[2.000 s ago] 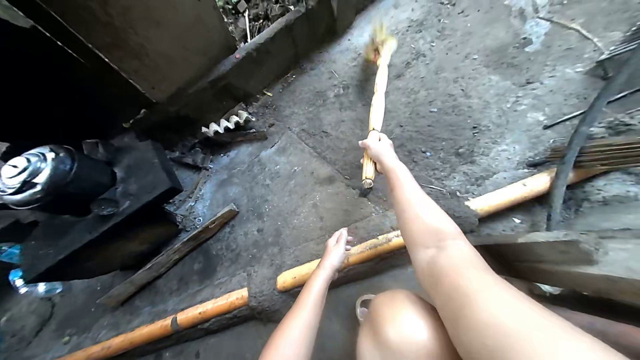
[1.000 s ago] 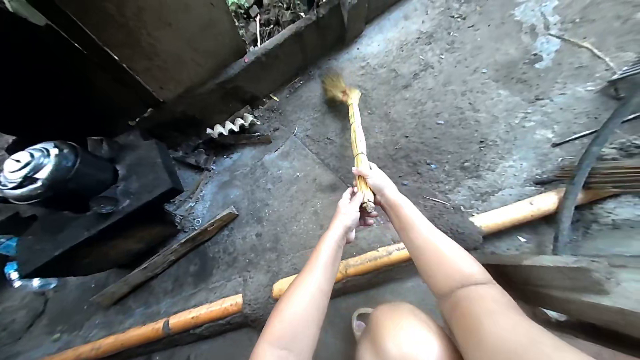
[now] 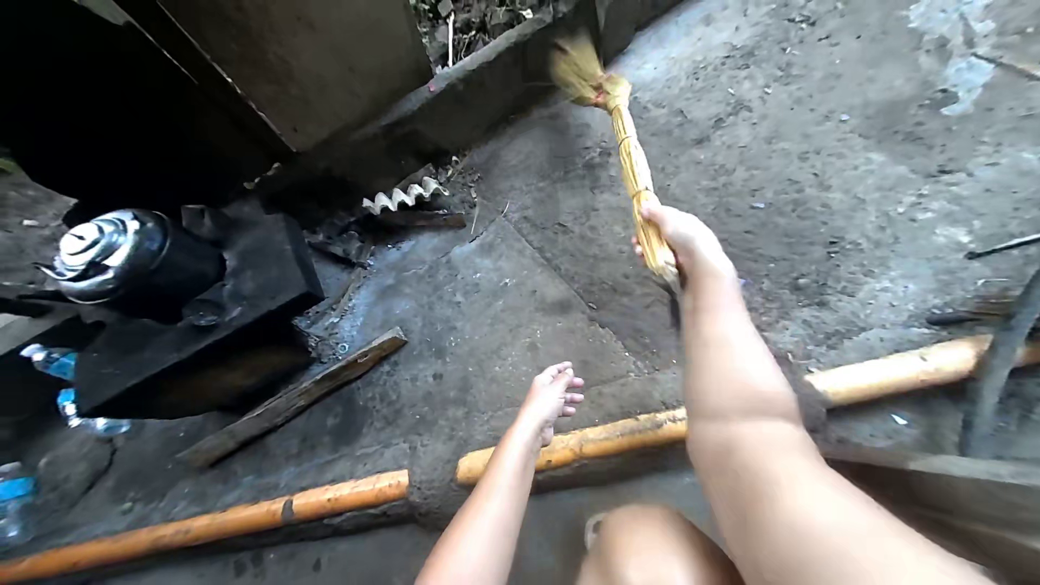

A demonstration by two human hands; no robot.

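A short straw hand broom [image 3: 634, 158] with a bound handle is gripped near its lower end by my right hand [image 3: 678, 236]. Its bristles, blurred, point up and away over the grey concrete floor [image 3: 520, 301], near the foot of a low wall. Lower and to the left, my left hand [image 3: 555, 398] is apart from the broom, fingers spread and holding nothing. Just beneath that hand runs a bamboo pole [image 3: 593, 439] set along the edge of the floor.
At the left a metal kettle [image 3: 114, 252] sits on a blackened block stove [image 3: 268, 268], with plastic bottles [image 3: 85, 410] beside it. A wooden plank [image 3: 301, 398] and a corrugated scrap [image 3: 406, 195] lie on the floor. A low concrete wall [image 3: 479, 89] borders the back.
One second ago both hands were together on the broom handle. The left hand has let go, and the right hand has moved forward with the broom, its bristles now by the low wall.
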